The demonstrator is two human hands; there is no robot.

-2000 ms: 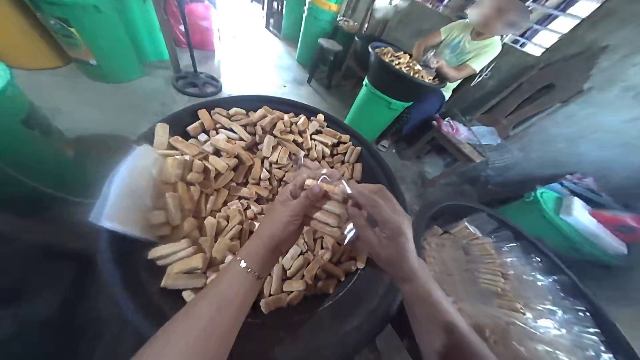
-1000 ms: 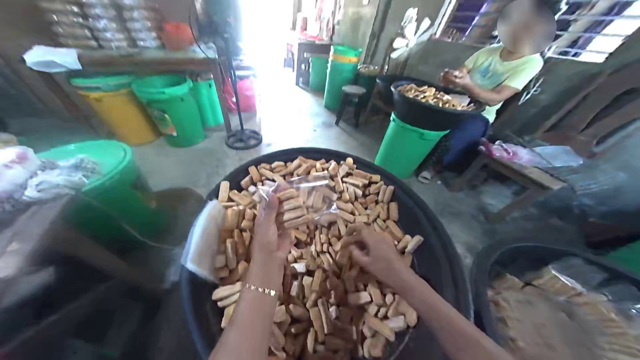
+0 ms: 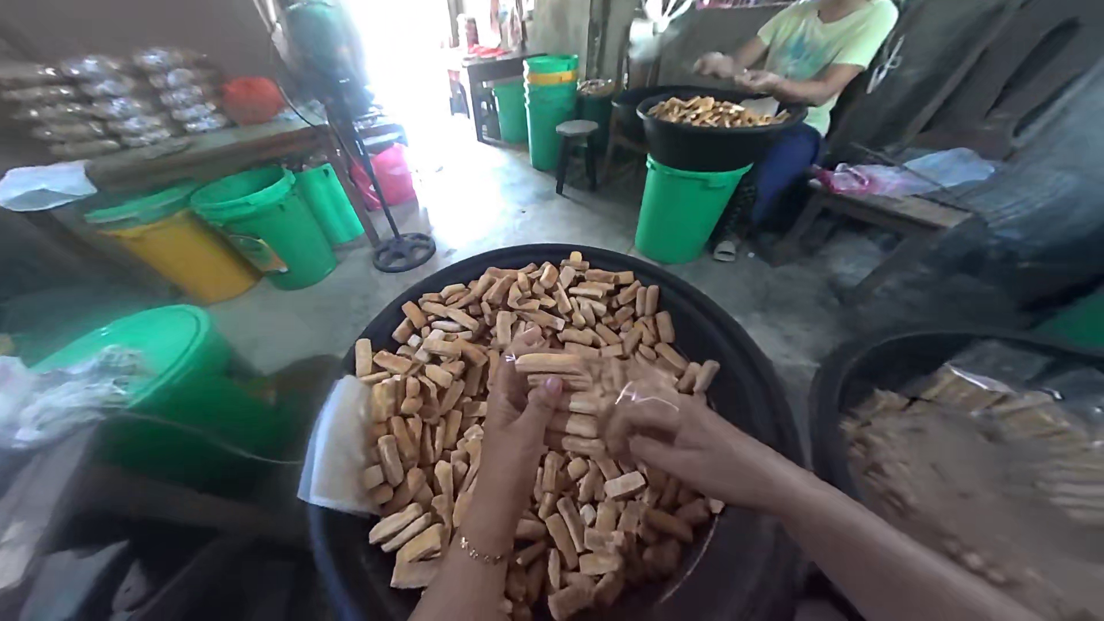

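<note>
A wide black basin [image 3: 759, 388] holds a heap of baked bread sticks [image 3: 423, 379]. Above the heap, my left hand [image 3: 522, 401] grips a clear plastic bag [image 3: 573, 401] with several bread sticks in it, its thumb across them. My right hand [image 3: 668, 431] is at the bag's right end, fingers bent around the plastic; whether it also holds a stick is blurred. A stack of clear plastic bags [image 3: 336, 448] lies over the basin's left rim, left of my left wrist.
At right stands another black basin [image 3: 828, 379] with filled bags [image 3: 975, 388]. Beyond, a person [image 3: 819, 60] sits at a basin [image 3: 724, 142] on a green bucket [image 3: 686, 207]. A lidded green bucket [image 3: 147, 354] is at left, a fan stand [image 3: 404, 252] ahead.
My right hand has moved from the heap of bread sticks to the bag in my left hand. The view has turned left since the oldest frame.
</note>
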